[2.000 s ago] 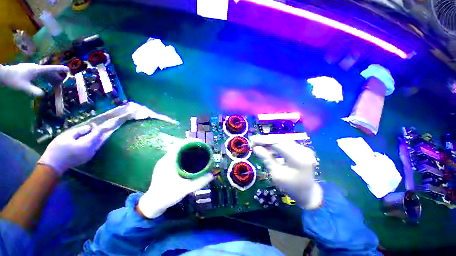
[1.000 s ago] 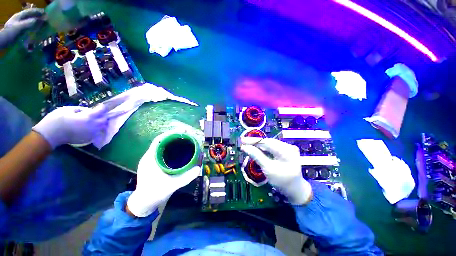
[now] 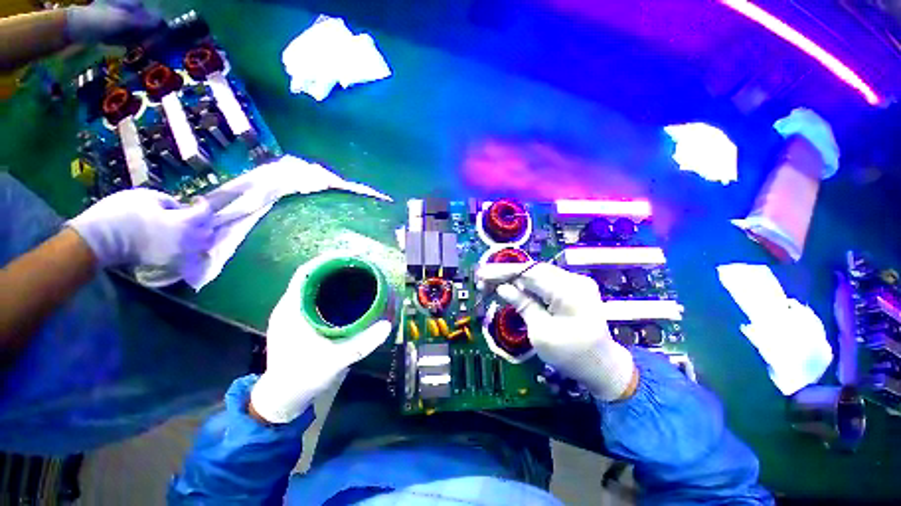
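Observation:
A green circuit board (image 3: 504, 390) lies in front of me. It carries three large red-copper rings in a column and white bars at its right. My left hand (image 3: 306, 366), white-gloved, holds the green-rimmed coating pot (image 3: 345, 296), dark inside, beside the board's left edge. My right hand (image 3: 565, 321), white-gloved, is over the board at the middle and lower large rings, partly covering them. Its fingers are pinched on a thin brush (image 3: 538, 264), mostly hidden in the fingers. The brush tip cannot be made out clearly.
Another person's gloved hands (image 3: 148, 232) are at a second board (image 3: 173, 128) at upper left, one with a white cloth (image 3: 257, 198). Wipes (image 3: 331, 59) lie at the back and right (image 3: 780, 331). A pinkish wrapped cylinder (image 3: 785, 198), metal cup (image 3: 832, 413) and another board (image 3: 884, 326) are at right.
The view has shifted, so the bench things sit differently. My right hand is now over the middle and lower rings. The other person's far hand has moved from the second board's rings to its far edge.

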